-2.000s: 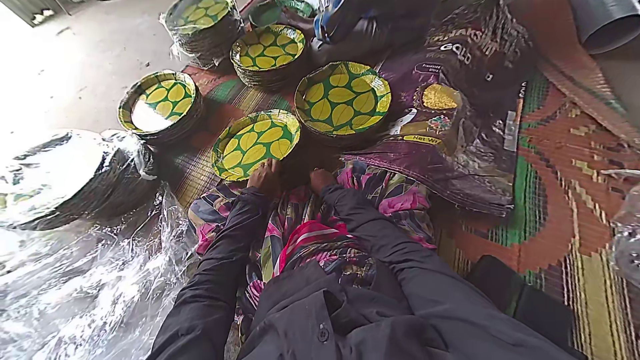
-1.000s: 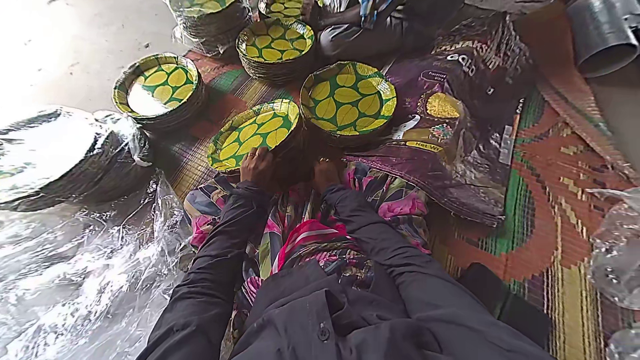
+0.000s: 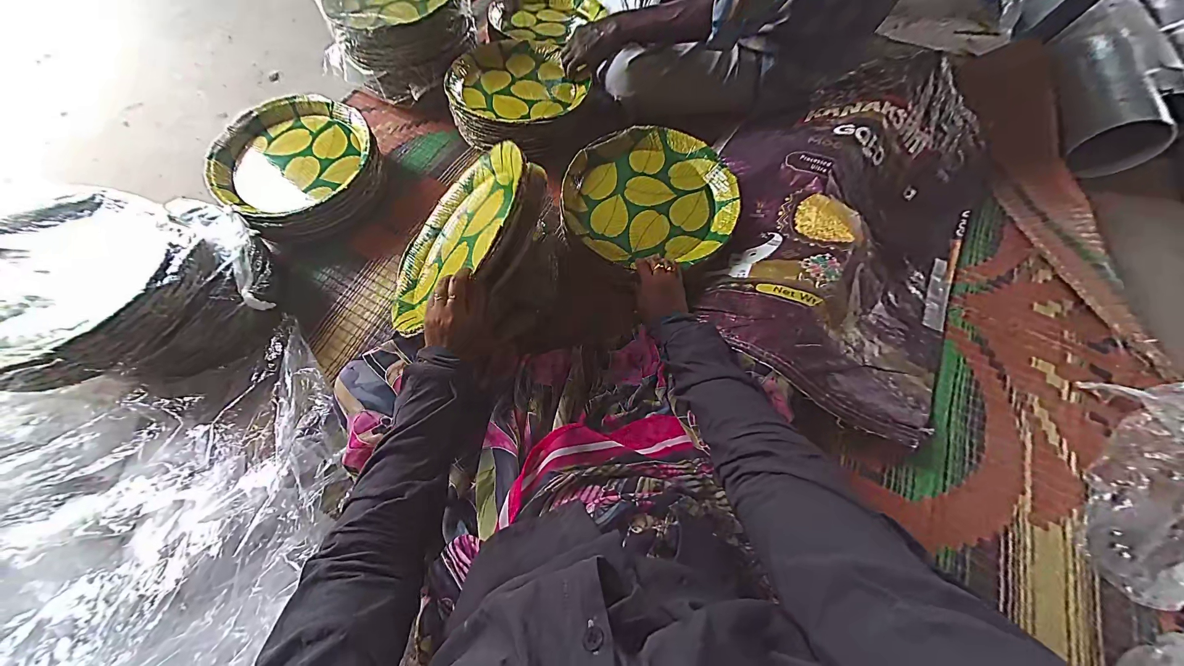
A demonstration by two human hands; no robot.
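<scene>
My left hand (image 3: pixel 453 313) grips the near rim of a stack of leaf-patterned green and yellow disposable plates (image 3: pixel 460 242), which stands tilted steeply on its edge. The fingers lie over the printed face, and the thumb is hidden. My right hand (image 3: pixel 660 289) has its fingertips on the near rim of a second plate stack (image 3: pixel 651 196), just right of the first. Whether those fingers grip it cannot be told. Behind the two stacks sits another plate stack (image 3: pixel 518 85), and to the left is one more (image 3: pixel 294 159) with a bright glare on its top plate.
A co-worker's hand (image 3: pixel 592 46) reaches to the back stack. Plastic-wrapped plates (image 3: pixel 393 46) stand at the back left, and a large wrapped stack (image 3: pixel 83 268) and clear plastic sheeting (image 3: pixel 176 499) at the left. A purple printed sack (image 3: pixel 832 268) lies right, on a patterned mat (image 3: pixel 1027 370). A metal cylinder (image 3: pixel 1115 120) is beyond.
The stack at my left hand lay nearly flat two seconds ago and now stands tilted. My right hand has moved up to the right stack's rim. The co-worker's hand has come to the back stack.
</scene>
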